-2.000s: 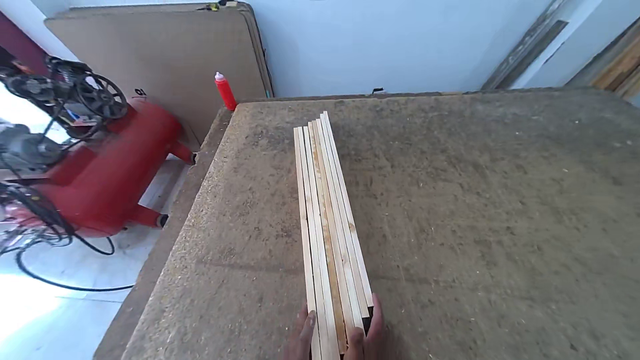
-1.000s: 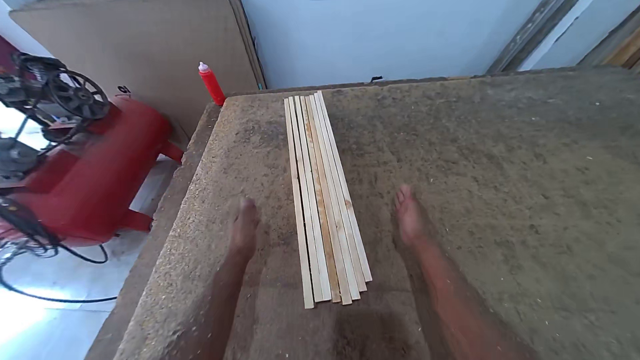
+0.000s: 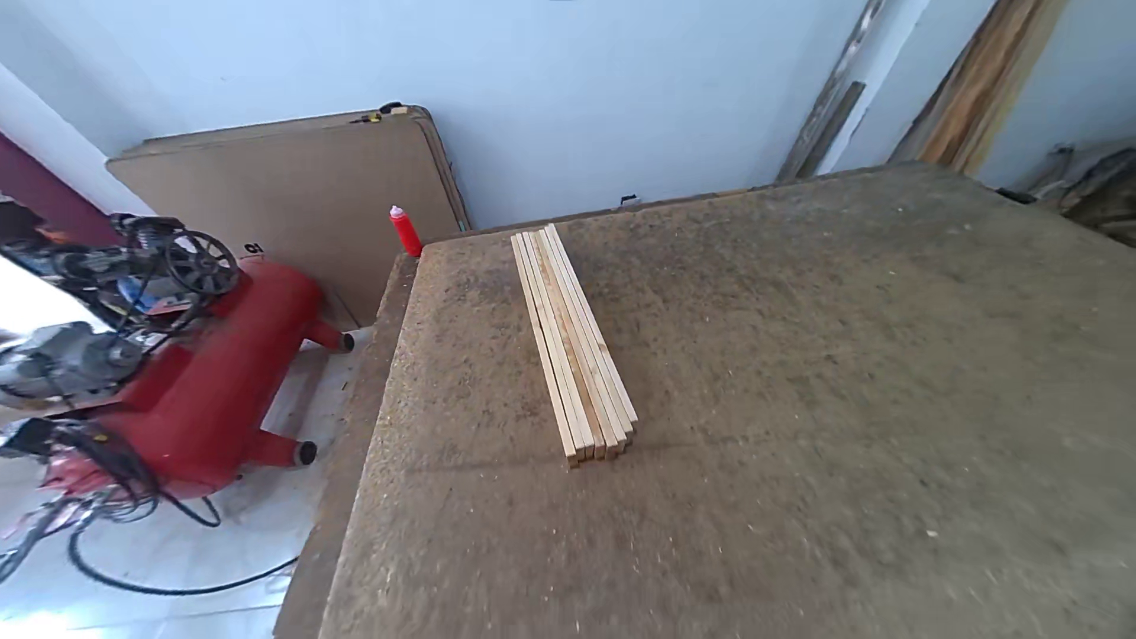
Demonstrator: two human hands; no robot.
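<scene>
Several long, narrow wooden strips (image 3: 572, 342) lie side by side in a bundle on a large brown worktable (image 3: 799, 399). They run away from me toward the wall, and their near ends are slightly uneven. Below the top strips, more wood shows at the near end. Neither my left hand nor my right hand is in view, and nothing touches the bundle. A red squeeze bottle (image 3: 406, 232) with a pale nozzle stands at the table's far left corner.
A red air compressor (image 3: 213, 382) with black hoses stands on the floor left of the table. Large brown boards (image 3: 293, 186) lean on the pale wall behind. Wooden planks (image 3: 967, 89) lean at the far right.
Two seconds ago both hands held the near end of the bundle; one second ago they were apart on either side of it. Now both are out of view, and the view has widened.
</scene>
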